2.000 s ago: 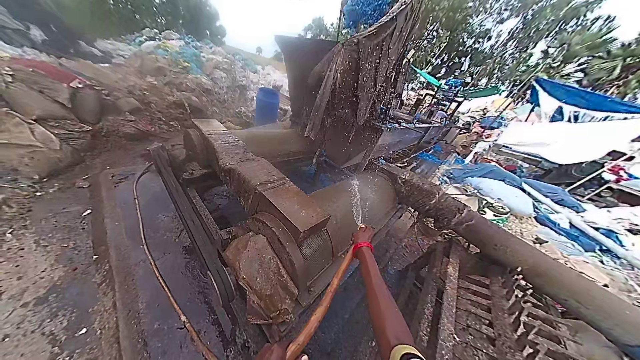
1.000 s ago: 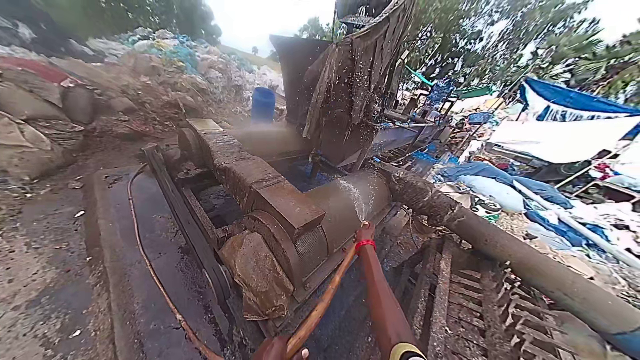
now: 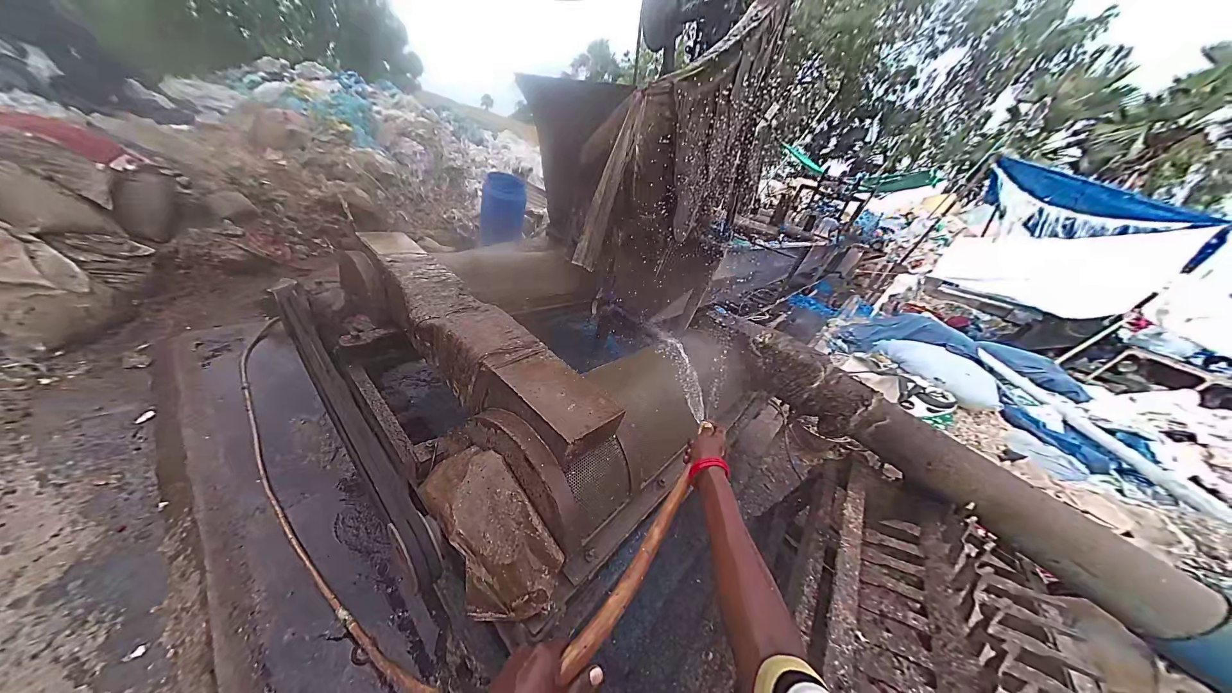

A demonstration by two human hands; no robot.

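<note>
My right hand [image 3: 707, 444], with a red band at the wrist, grips the end of an orange-brown hose [image 3: 630, 568]. Water sprays from it up and slightly left, over a mud-coated metal cylinder [image 3: 664, 380] of a large machine. Lower down, at the bottom edge, my left hand [image 3: 544, 669] is closed around the same hose and partly cut off by the frame. The hose also runs along the wet ground at the left. A brown cover [image 3: 496, 525] hangs over the machine's near end. Ragged wet cloth [image 3: 664, 164] hangs by the hopper [image 3: 568, 135].
A thick pipe [image 3: 962, 472] slopes down to the right above a rusty metal grate [image 3: 895, 577]. A long metal beam [image 3: 356, 433] borders the machine's left side. Behind stand a blue barrel [image 3: 502, 209] and heaped plastic waste [image 3: 337, 115]. Tarpaulins [image 3: 1078, 269] hang at the right.
The water jet, upright two seconds ago, now leans left toward the area below the hanging cloth. Both hands keep hold of the hose in much the same place.
</note>
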